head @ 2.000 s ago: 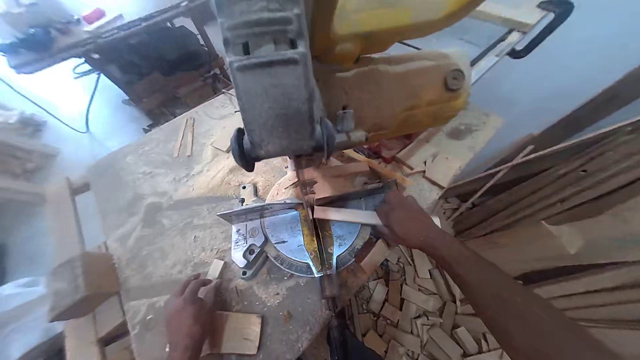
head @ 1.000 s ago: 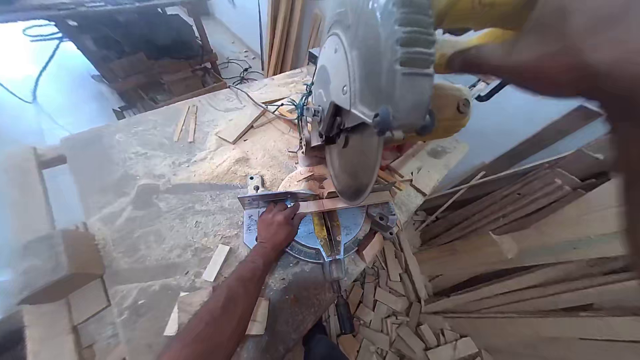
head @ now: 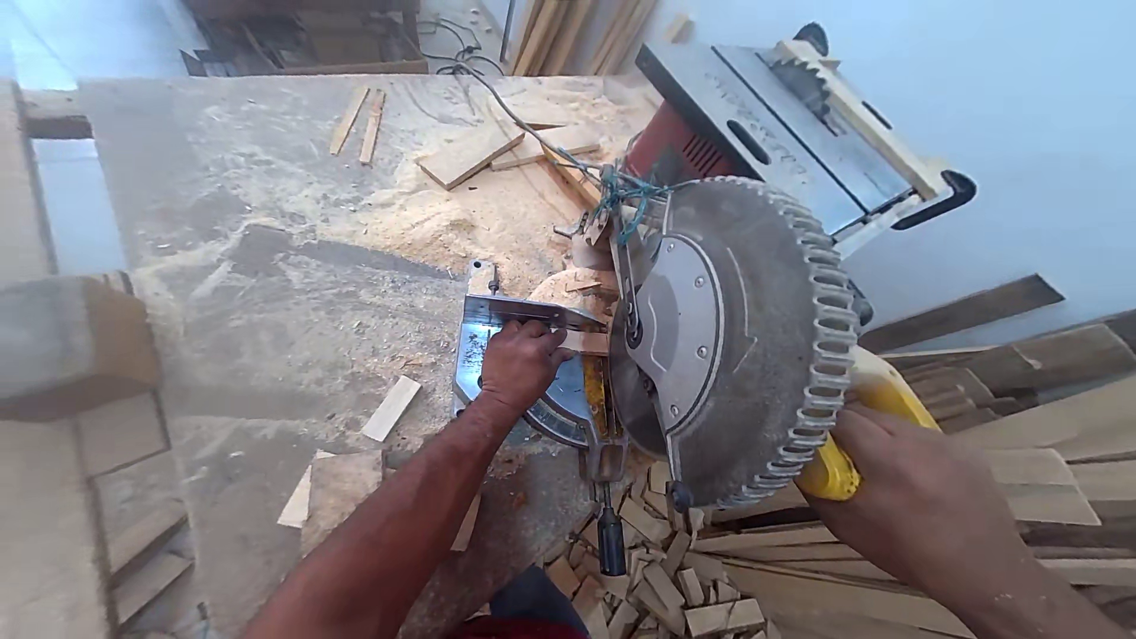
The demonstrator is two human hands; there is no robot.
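Note:
A miter saw [head: 701, 328] stands on the dusty workbench, its head lowered so the guard and blade hide the right part of its base. My left hand [head: 524, 359] presses a short wooden strip [head: 587, 343] against the metal fence [head: 532, 309], left of the blade. The strip's right end reaches the blade area, where the guard covers it. My right hand [head: 905, 479] is closed around the yellow saw handle [head: 834, 466]. A small wood offcut [head: 391, 408] lies on the bench left of the saw base.
Flat boards [head: 470, 156] and two thin sticks [head: 358, 124] lie on the sawdust-covered bench. A table saw [head: 790, 124] with an exposed toothed blade is behind at the right. Offcuts [head: 657, 586] are heaped below the bench front, long planks [head: 1029, 479] at the right. A cable [head: 506, 102] crosses the bench.
My left hand moved from the bench's front left to the strip at the fence. My right hand left the piece it held at the saw base and took the handle; the saw head came down.

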